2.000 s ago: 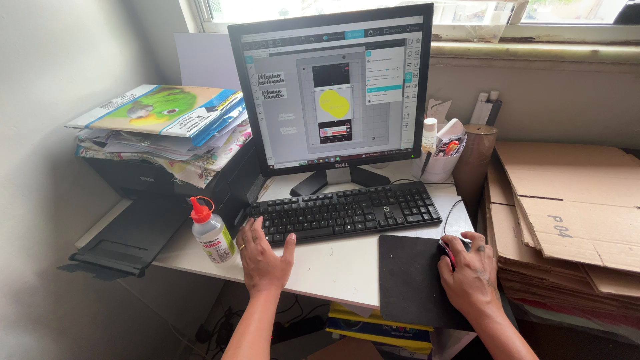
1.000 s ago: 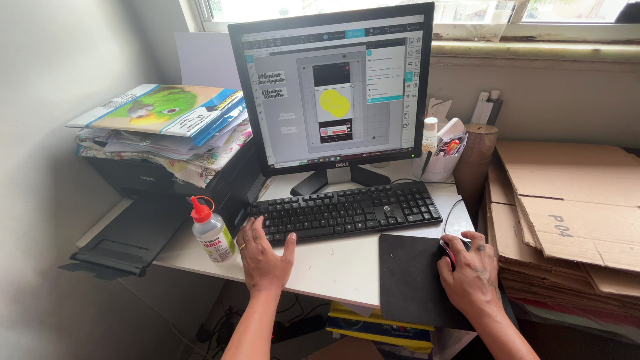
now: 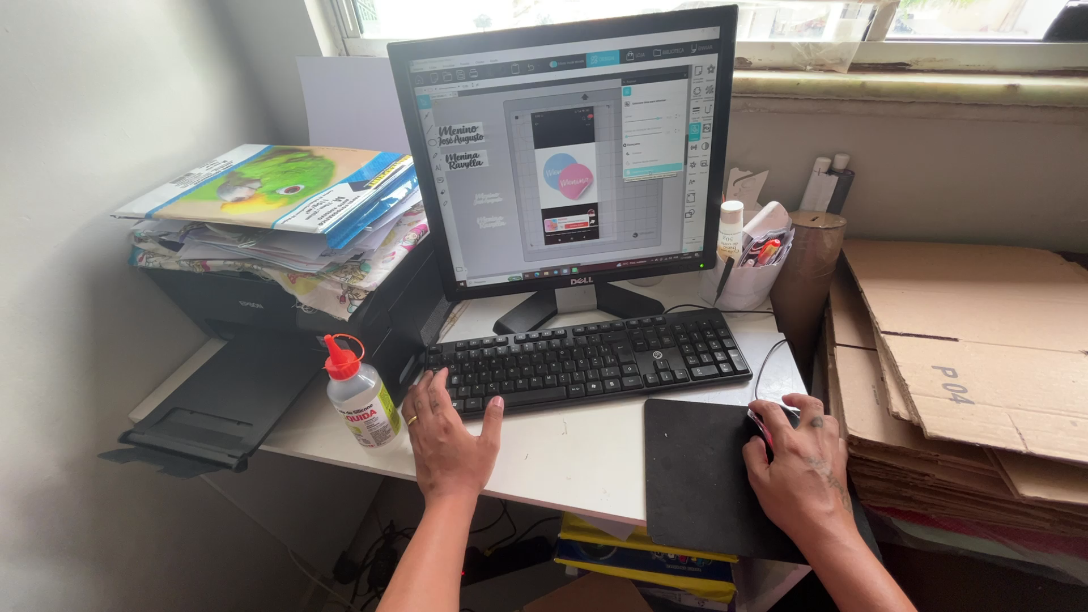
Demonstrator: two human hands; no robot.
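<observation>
My left hand [image 3: 450,438] rests with spread fingers on the left end of a black keyboard [image 3: 586,361], holding nothing. To its left a clear glue bottle with a red cap [image 3: 361,395] stands upright on the white desk. My right hand [image 3: 801,463] is closed over a computer mouse [image 3: 769,422], mostly hidden under the palm, at the right edge of a black mouse pad [image 3: 701,476]. Behind the keyboard stands a Dell monitor [image 3: 565,170]; its screen shows a design program with overlapping blue and pink round shapes.
An Epson printer [image 3: 272,314] at the left carries papers and a packet with a parrot picture [image 3: 280,187]. Right of the monitor are a white cup of pens [image 3: 748,276] and a brown cylinder [image 3: 807,263]. Flattened cardboard boxes [image 3: 977,340] are stacked at the far right.
On the screen, the overlapping round shapes have turned from yellow to blue and pink with lettering. Both hands have stayed in about the same places.
</observation>
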